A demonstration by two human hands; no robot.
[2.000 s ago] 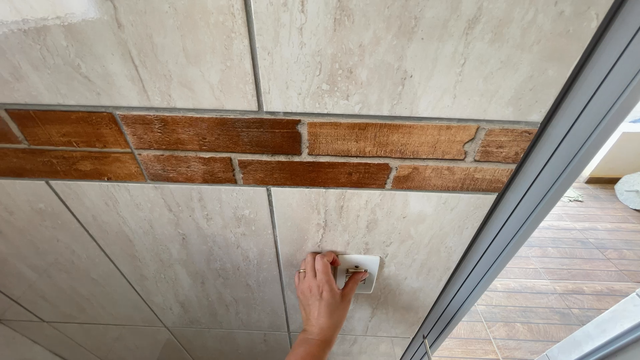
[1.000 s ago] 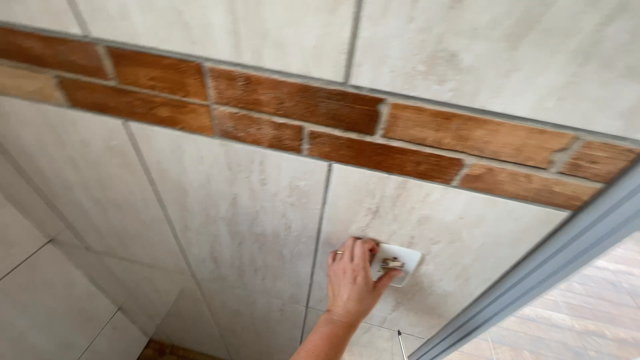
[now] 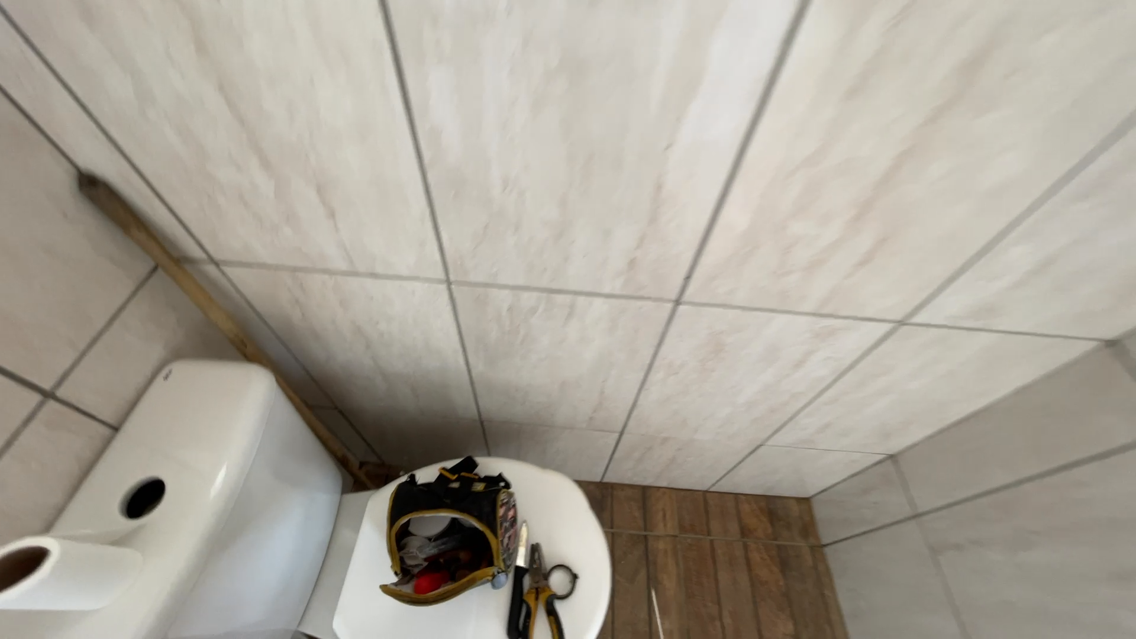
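Neither of my hands shows in the head view now. An open black bag with yellow trim (image 3: 451,532) rests on the closed white toilet lid (image 3: 581,532), with a red item (image 3: 432,581) and other things inside. Just right of the bag lie a knife with a black handle (image 3: 518,581) and pliers with yellow and black handles (image 3: 538,593). A dark ring-shaped item (image 3: 562,581) is beside the pliers. The wall plate seen earlier is out of view.
The white toilet cistern (image 3: 266,461) has a round hole in its top and bears a paper roll (image 3: 75,572). A wooden stick (image 3: 213,311) leans in the corner behind it. Tiled walls (image 3: 568,355) meet the wood-look floor (image 3: 710,559).
The view has swung from the wall plate down to the toilet. The hand that was at the plate is out of sight.
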